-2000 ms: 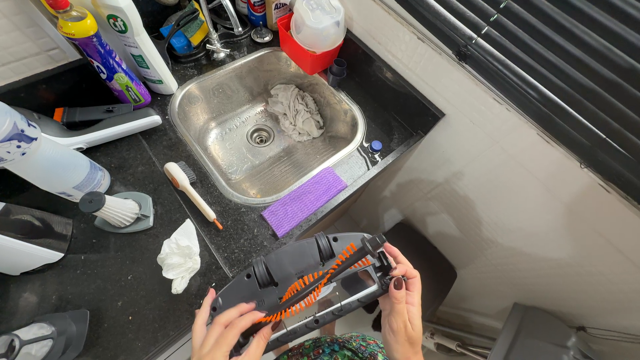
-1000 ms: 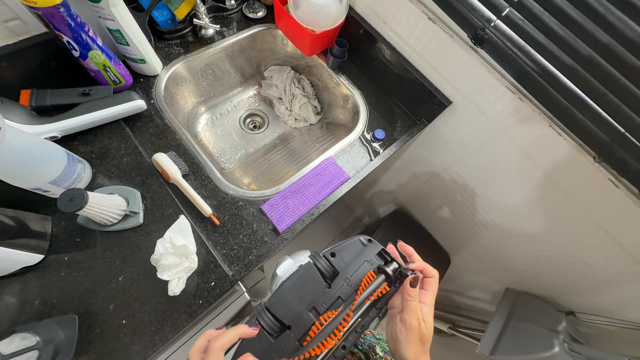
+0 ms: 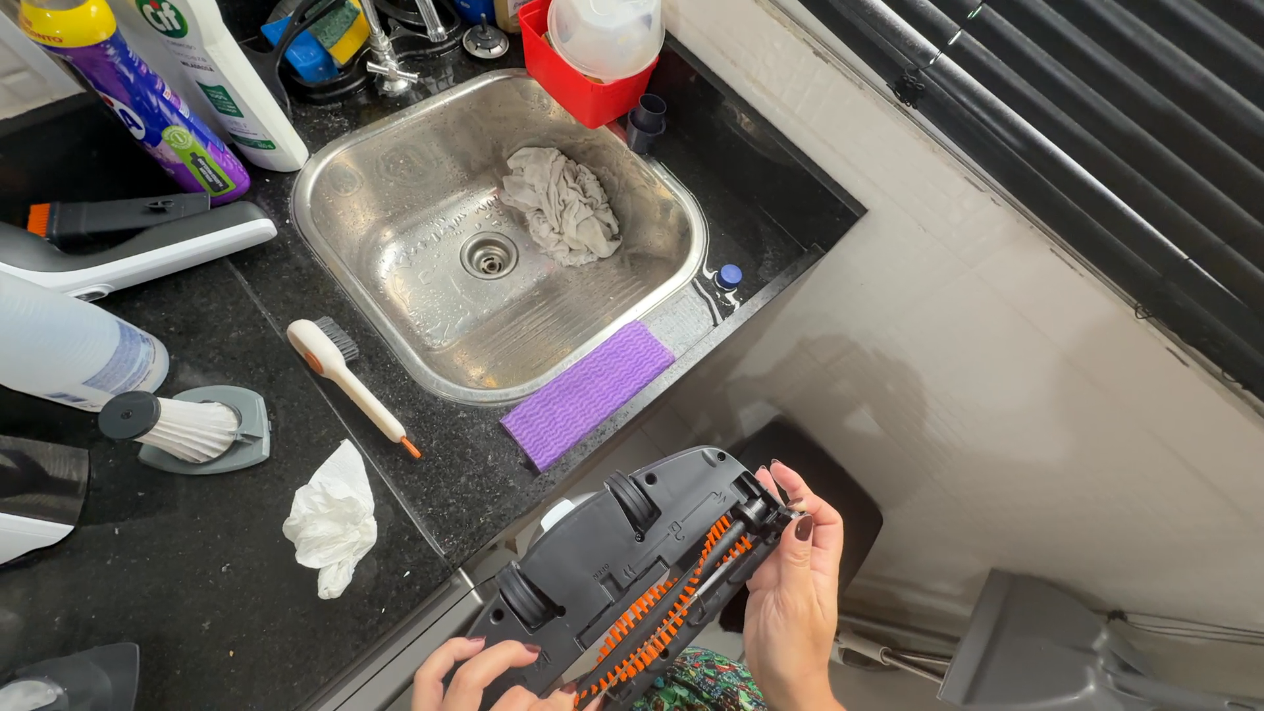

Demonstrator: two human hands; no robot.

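A black vacuum cleaner floor head (image 3: 592, 563), underside up with its wheels showing, is held in both hands just off the counter's front edge. Its brush roller (image 3: 671, 612) with orange bristles sits slanted in the opening, its upper right end raised. My right hand (image 3: 795, 583) pinches the piece at that end between thumb and fingers. My left hand (image 3: 494, 676) grips the lower left part of the head, partly cut off by the frame. A white cleaning brush (image 3: 351, 385), a crumpled white tissue (image 3: 334, 518) and a pleated filter (image 3: 197, 430) lie on the counter.
A steel sink (image 3: 434, 336) holds a wet grey cloth (image 3: 563, 205). A folded purple cloth (image 3: 590, 395) lies on its front rim. Bottles (image 3: 148, 99), a handheld vacuum body (image 3: 138, 252) and a spray bottle (image 3: 79, 346) are at left. A red container (image 3: 583, 84) stands behind.
Two seconds ago the fingers of my left hand were over the brush roller; now they hold the head's lower left part. The roller's right end has stayed in my right hand.
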